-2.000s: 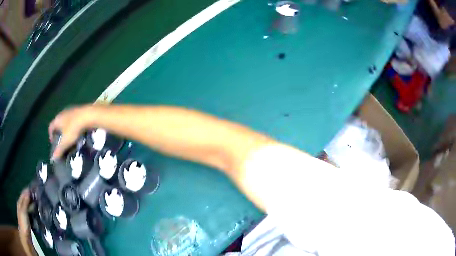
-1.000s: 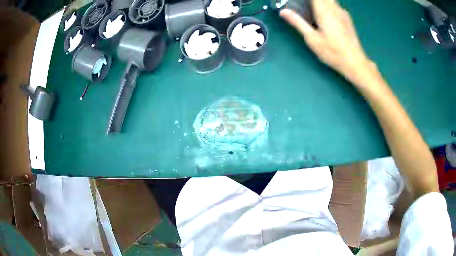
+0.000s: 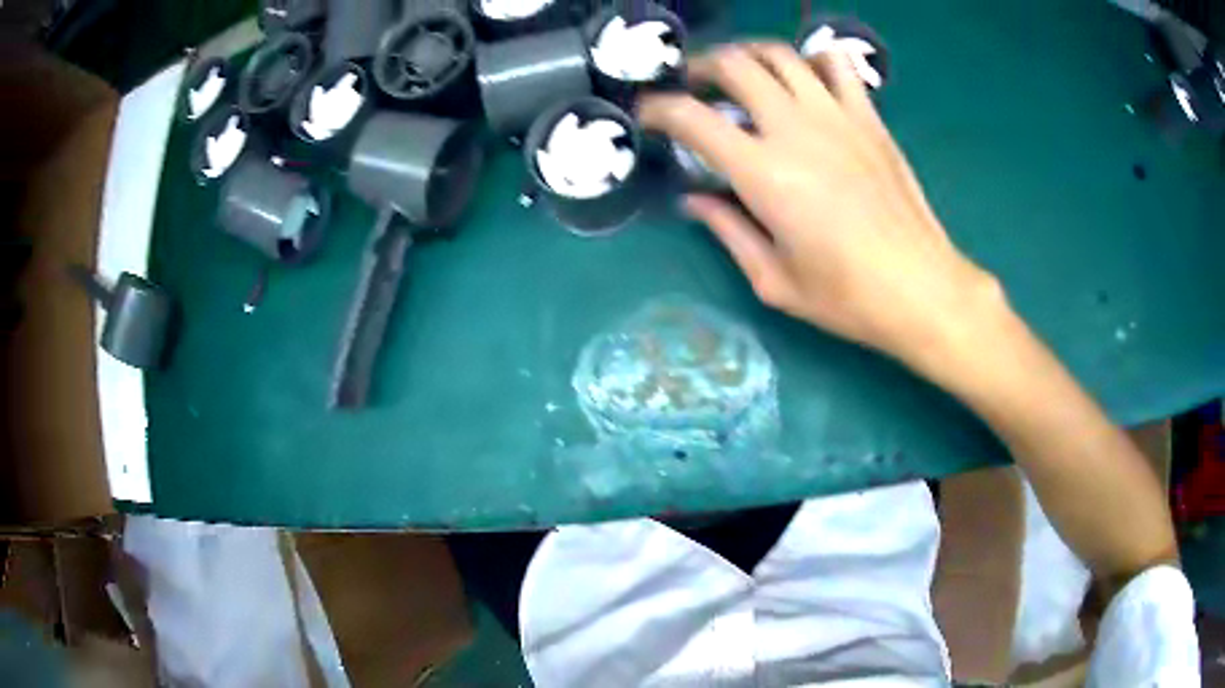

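My right hand [image 3: 840, 222] reaches in from the right, fingers and thumb around a dark grey fan housing [image 3: 696, 151] that it partly hides and blurs. Another housing with white blades [image 3: 586, 153] stands just left of it. One more housing [image 3: 846, 57] is behind my fingers. A grey barrel [image 3: 410, 167] with a long straight handle [image 3: 370, 316] lies left of centre, the handle towards me. My left hand is not in view.
Several more grey housings cluster at the back left, some showing spokes [image 3: 425, 57]. A small handled part [image 3: 136, 323] lies by the pale strip [image 3: 126, 437]. Cardboard [image 3: 383, 605] is below the green bench edge.
My right hand has moved left and towards me, onto a front housing. The housing it held at the back now stands behind the fingers. The view has shifted slightly.
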